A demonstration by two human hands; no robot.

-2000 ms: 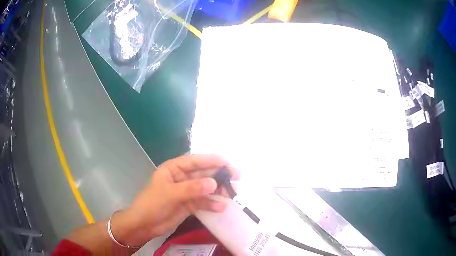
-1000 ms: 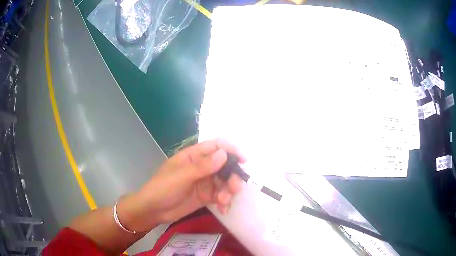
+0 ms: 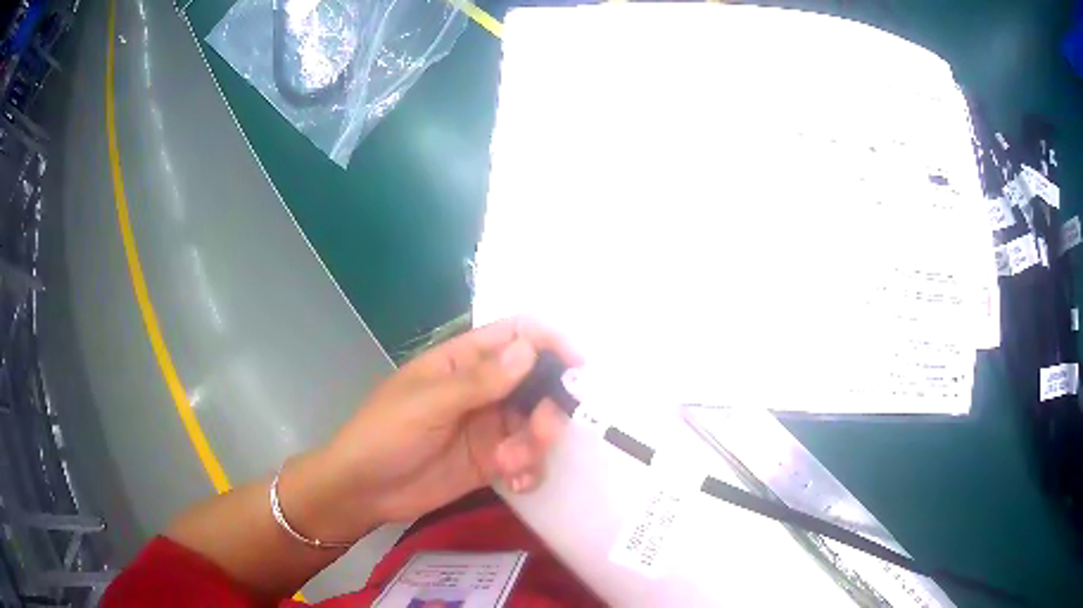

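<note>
My left hand (image 3: 457, 416) is shut on the black connector (image 3: 543, 386) at the end of a black cable (image 3: 819, 524), above the near edge of the drawing. The cable runs down to the right, with a white band near the connector and a white cable label (image 3: 647, 531) further along. It passes over the steel rule (image 3: 819, 493) and a broad white padded roll (image 3: 570, 511). The cable's far end is out of view at the lower right. My right hand is not in the picture.
A large glaring white drawing (image 3: 724, 214) lies on the green mat (image 3: 404, 249). A clear sample bag (image 3: 356, 71) with a coiled cable is at upper left. A harness bundle (image 3: 1033, 321) with white labels lies at right. A grey aisle is at left.
My left hand has moved slightly up and right with the connector. The cable beyond the label now shows further, across the rule. The view has shifted, so the drawing sits higher.
</note>
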